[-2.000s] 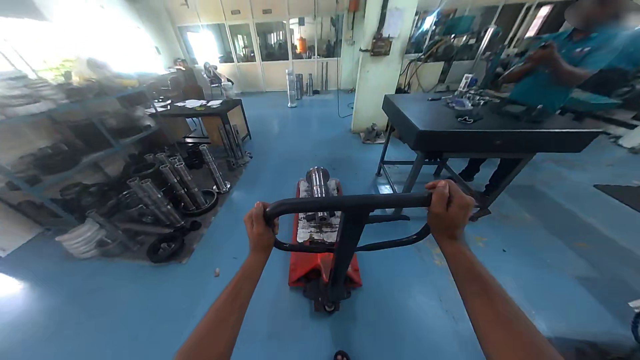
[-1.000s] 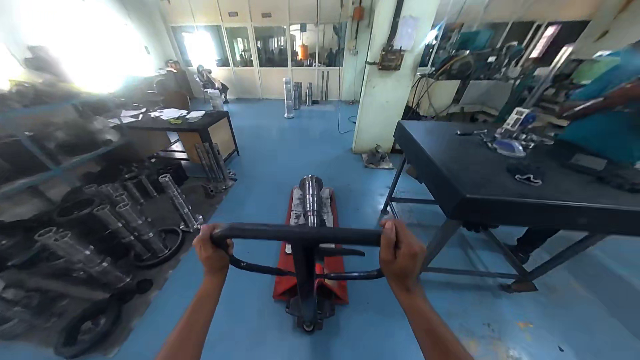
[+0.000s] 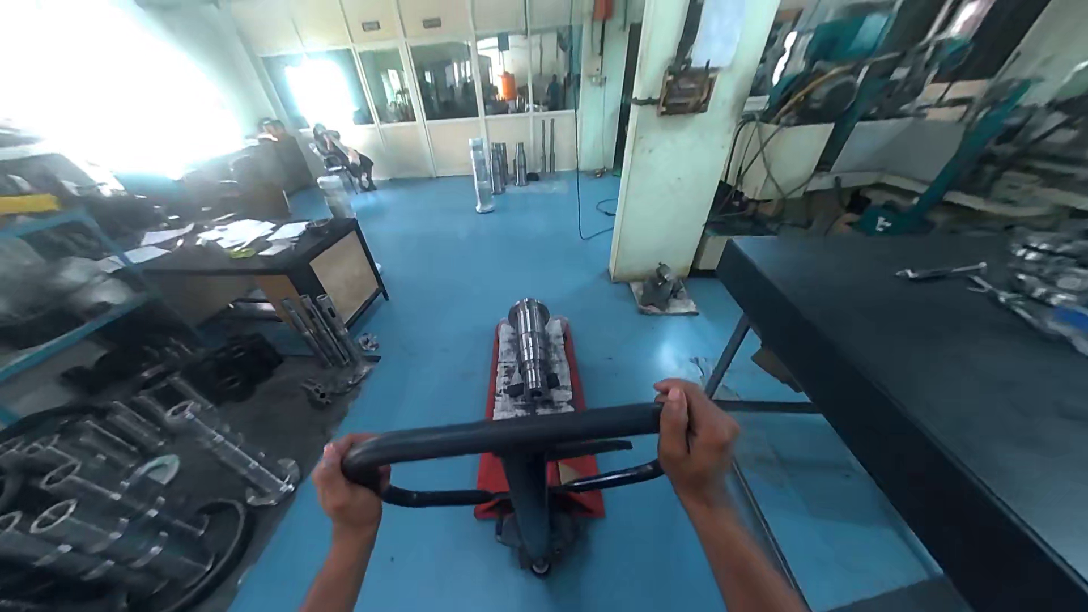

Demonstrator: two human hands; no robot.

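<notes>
Both my hands grip the black loop handle of a red pallet jack. My left hand wraps the handle's left corner, and my right hand holds its right corner. Beyond the handle, a stepped metal shaft with a flange lies lengthwise on the pallet jack's forks, over a stained pale covering. A small wheel shows under the base of the handle.
On the right runs a dark table with wrenches and metal parts. A pillar has a metal piece at its foot. Metal tubes and a desk line the left. A seated person is at the back.
The pallet jack and my hands have moved forward past the near part of the dark table. The person in teal beside that table is out of view. Both hands keep their hold on the handle.
</notes>
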